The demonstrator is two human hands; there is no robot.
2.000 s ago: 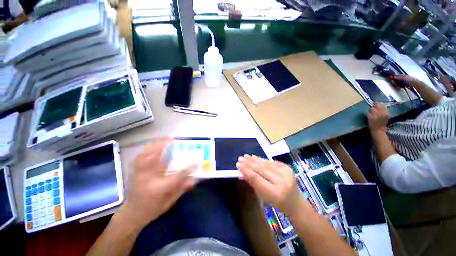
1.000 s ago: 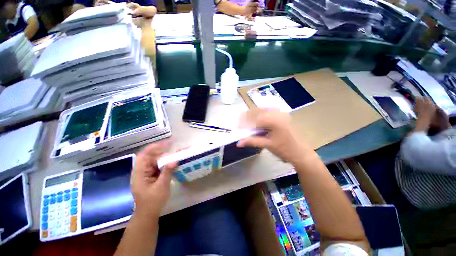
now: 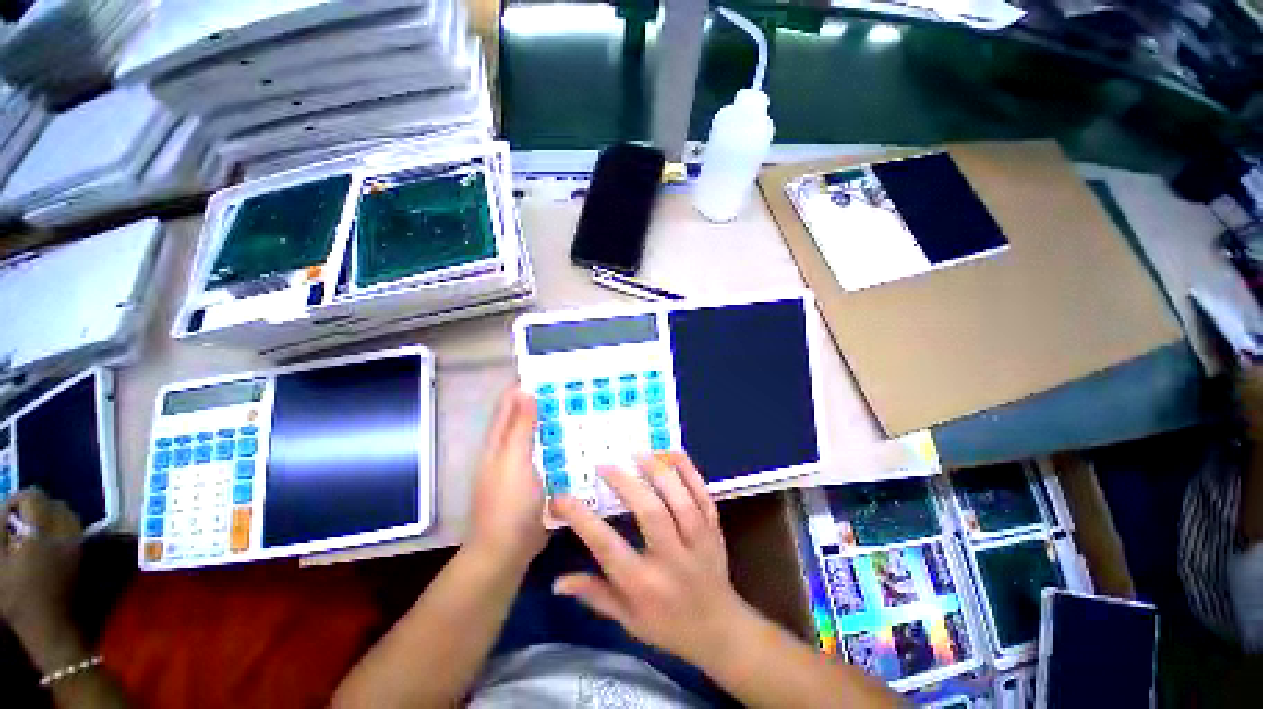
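A calculator-tablet (image 3: 748, 388) lies face up on the bench edge in front of me, with blue and white keys at left and a dark panel at right. Its grey display strip shows no readable digits. My left hand (image 3: 510, 478) holds its left edge. My right hand (image 3: 662, 547) is over the lower keys with fingers spread and fingertips on or just above them; it grips nothing, and it hides the lower right keys. A second calculator-tablet (image 3: 346, 450) lies to the left, its dark panel reflecting light.
Stacked housings (image 3: 346, 298) with green boards stand behind left. A smartphone (image 3: 619, 208), thin stick (image 3: 637, 285) and squeeze bottle (image 3: 734, 155) lie beyond. Cardboard (image 3: 970, 339) holds a panel (image 3: 946, 208). An open carton (image 3: 1094, 540) is lower right. Another person's hand (image 3: 39, 561) is at left.
The calculator-tablet was tilted up between both hands; now it is face up on the bench edge. My right hand has moved from its far right edge to the keys.
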